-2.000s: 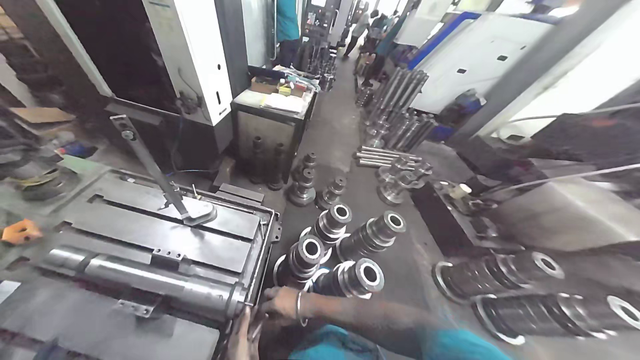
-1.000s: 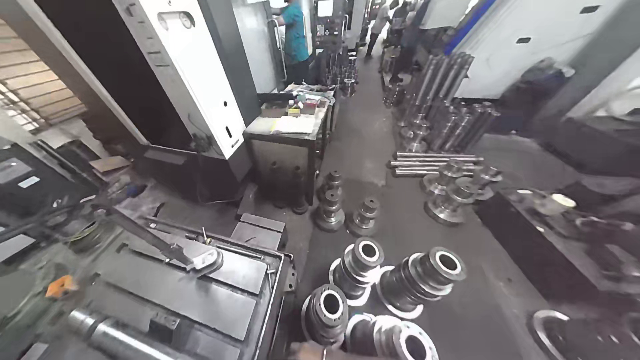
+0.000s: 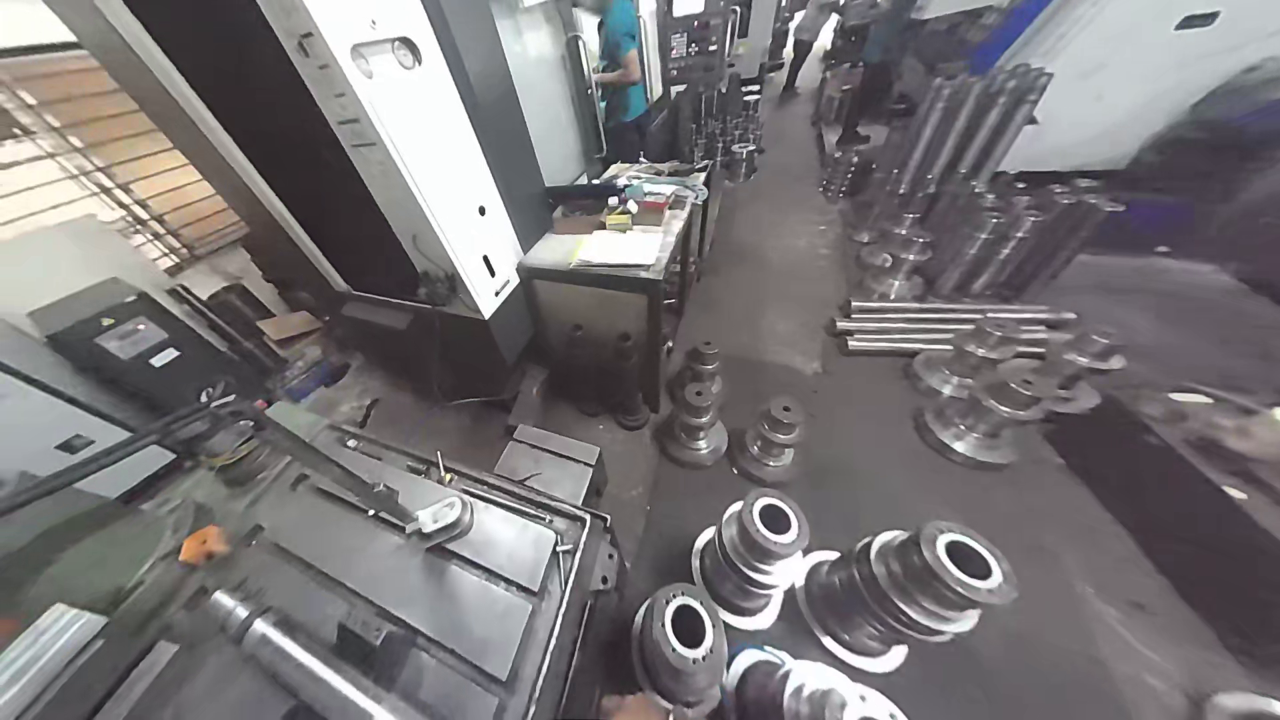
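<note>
Only a small part of one hand [image 3: 637,706] shows at the bottom edge, close to a flanged metal hub [image 3: 680,640]; which hand it is and what it touches cannot be told. To its left a steel shaft [image 3: 300,660] lies on the slotted metal machine table [image 3: 410,590]. A bar with a rounded, holed end [image 3: 440,517] rests on that table. More flanged hubs stand on the floor to the right, among them one nearer the aisle [image 3: 765,550] and a larger stepped one [image 3: 910,590].
Smaller flanged parts [image 3: 772,440] stand farther up the floor, with several steel rods [image 3: 950,328] and upright shafts [image 3: 960,140] at right. A workbench [image 3: 590,262] holds papers and small boxes beside a tall machine [image 3: 430,150]. A person in a teal shirt [image 3: 622,70] stands beyond.
Two seconds ago both hands were together at the shaft's end by the table's edge; now just a bit of one hand shows lower down. The view has shifted upward.
</note>
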